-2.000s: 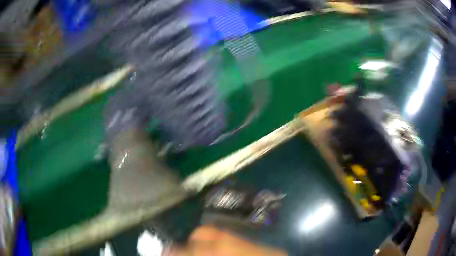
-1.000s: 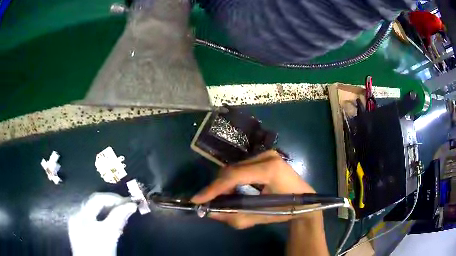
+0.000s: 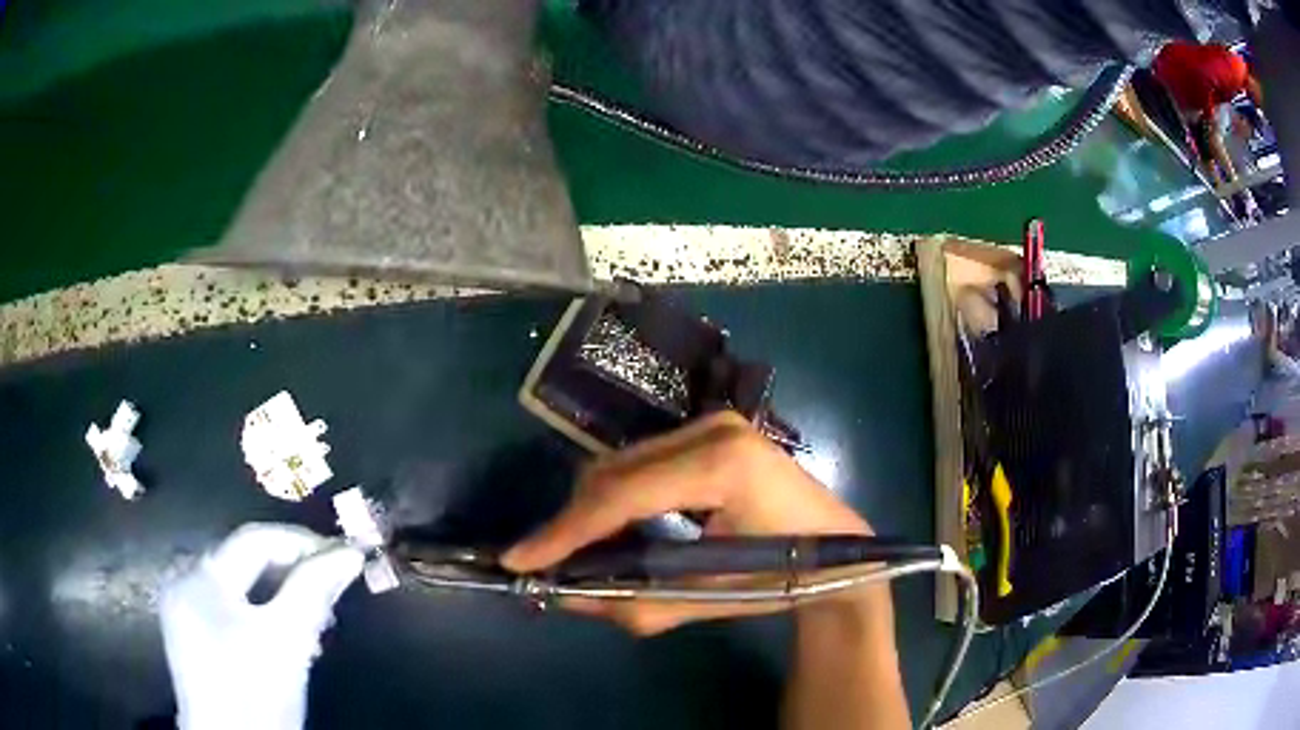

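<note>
My left hand (image 3: 257,613), in a white glove, pinches a small white connector block (image 3: 355,516) between thumb and fingertips at lower left. My bare right hand (image 3: 699,528) holds a black soldering iron (image 3: 727,559) with a thin metal tube alongside it. The iron's tip is at the right side of the white block; the exact contact is too small to tell. Two loose white plastic pieces lie on the dark green bench: a larger one (image 3: 285,446) just above the held block and a smaller one (image 3: 116,449) farther left.
A grey fume hood (image 3: 414,157) and ribbed duct (image 3: 855,72) hang above. A dark iron stand with silvery scraps (image 3: 627,364) sits behind my right hand. A wooden tool box (image 3: 940,428), black box (image 3: 1062,442) and green spool (image 3: 1172,285) stand right. A person in red (image 3: 1200,79) is at upper right.
Since the blurred earliest frame, the view has settled on the bench and both hands. In the last second, the hands, block and iron have shifted slightly left in view, along with the surroundings.
</note>
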